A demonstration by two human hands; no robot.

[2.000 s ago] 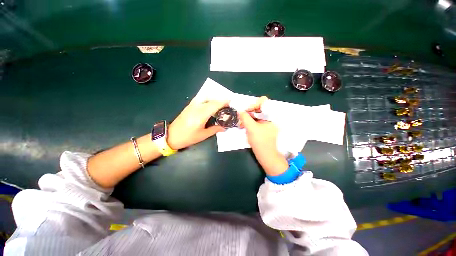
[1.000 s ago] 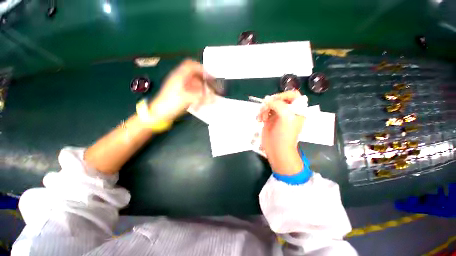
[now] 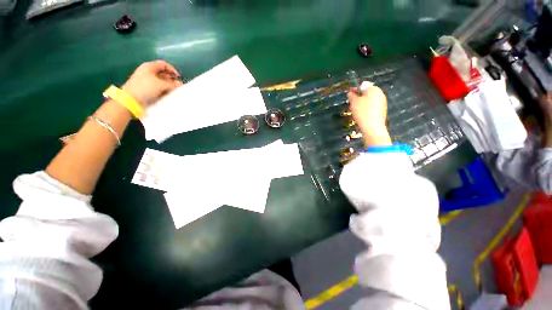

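Observation:
My left hand (image 3: 151,85) is at the upper left, at the far edge of a long white sheet (image 3: 203,100). Its fingers curl at a dark round housing (image 3: 172,75), partly hidden; whether it is gripped is unclear. My right hand (image 3: 370,109) is over the clear blister tray (image 3: 423,112) with its gold parts (image 3: 349,134). It holds slim, pale tweezers (image 3: 355,79), pointing away; the tip is blurred. Two dark round housings (image 3: 248,125) (image 3: 275,118) stand near the sheet's right end. White backing sheets (image 3: 221,175) lie in front, one with small marks (image 3: 148,168) at the left.
Dark round things stand farther off on the green mat, at the upper left (image 3: 124,24) and upper right (image 3: 364,49). Beyond the tray are red and white items (image 3: 448,77) and another person's sleeve (image 3: 528,163). A blue bin (image 3: 475,187) and red bins (image 3: 514,266) are at lower right.
The view has turned right. My left hand has moved away from the backing sheets to the long sheet's far side. My right hand has moved from the backing sheets to over the tray.

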